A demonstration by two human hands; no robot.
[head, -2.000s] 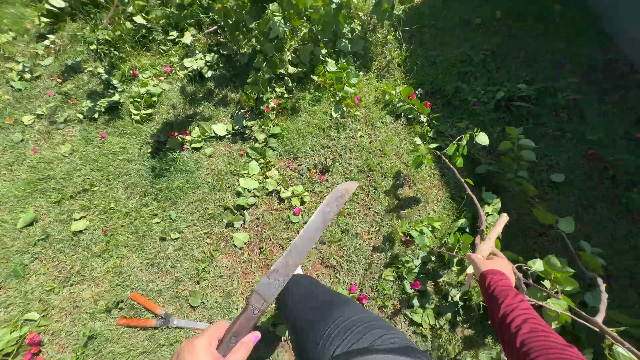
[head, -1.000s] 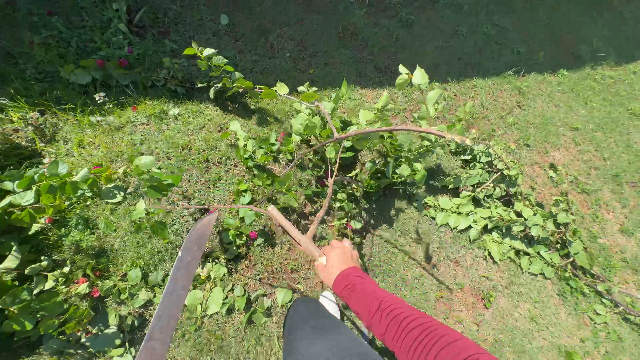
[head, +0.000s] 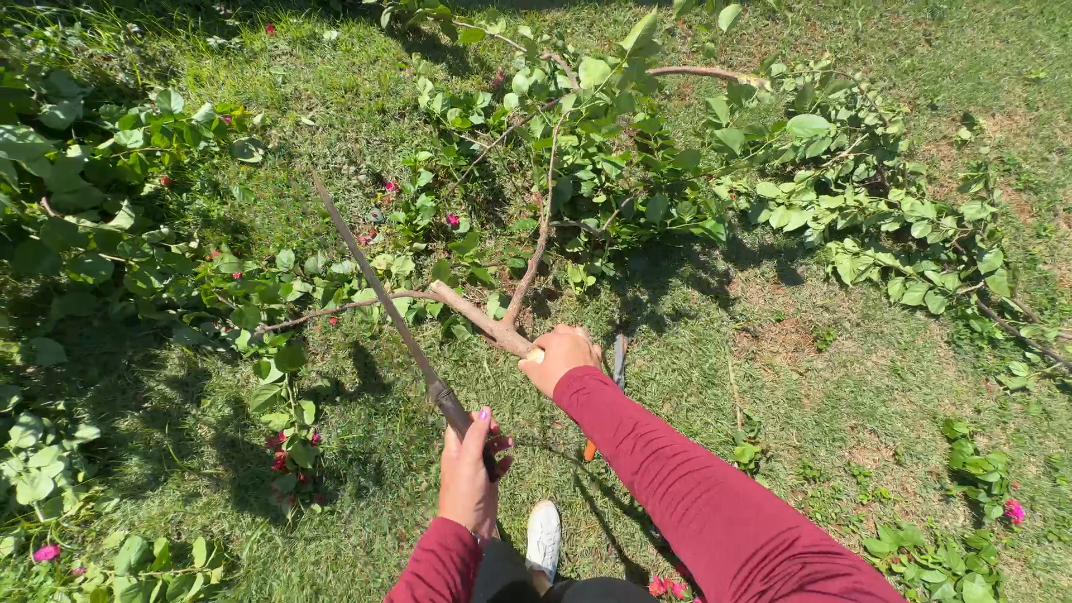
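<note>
My left hand (head: 471, 469) is closed around the dark handle of a machete (head: 385, 301), whose long blade points up and to the left, edge-on to the view. With my right hand (head: 565, 356) I grip the thick cut end of a forked branch (head: 486, 322). A thin side shoot runs left from the branch and passes by the blade; I cannot tell whether they touch. Another fork rises to green leaves above. Partly hidden behind my right forearm lie garden shears (head: 620, 360) with an orange handle.
Cut leafy branches (head: 837, 197) lie on the grass at the right. Dense leafy cuttings (head: 100, 201) spread along the left. Pink flowers (head: 452, 220) are scattered about. My white shoe (head: 543, 536) stands on the grass near the bottom edge.
The view has turned considerably. My left hand, out of sight one second ago, is in view again with the machete, now held edge-on. My right hand still holds the branch.
</note>
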